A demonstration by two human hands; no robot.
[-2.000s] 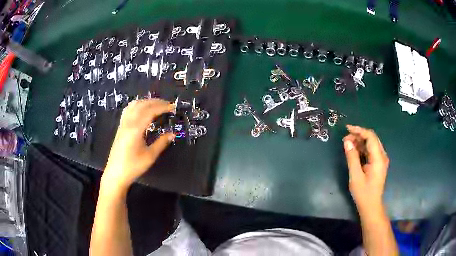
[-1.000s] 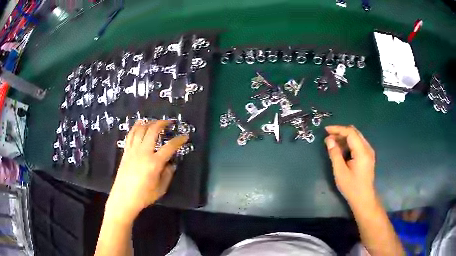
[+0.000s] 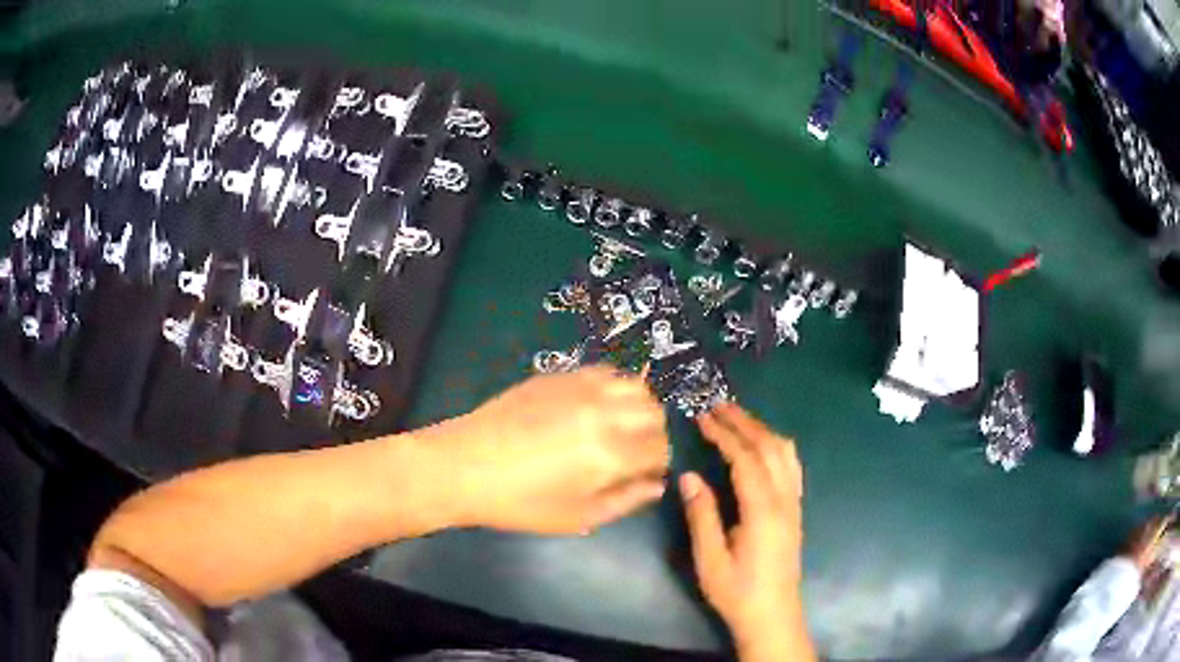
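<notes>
My left hand is at the front left of the work pile, fingers curled inward; whether it holds something is hidden. My right hand is at the pile's front right, thumb and index apart, fingertips beside or touching silver clips. The pile is a tangle of silver clips and black pieces on the green bench. At left, clipped pieces with silver clips at their ends lie in rows on the black board. A line of ringed parts runs behind the pile.
Right of the pile are a tray with white slips, a red pen, a cluster of silver parts and a second black tray. Blue straps lie at the far edge. Another person's sleeve shows lower right.
My left hand has left the board and moved right to the pile. My right hand has moved in close to it. The view has shifted right, showing the second tray and another person's sleeve.
</notes>
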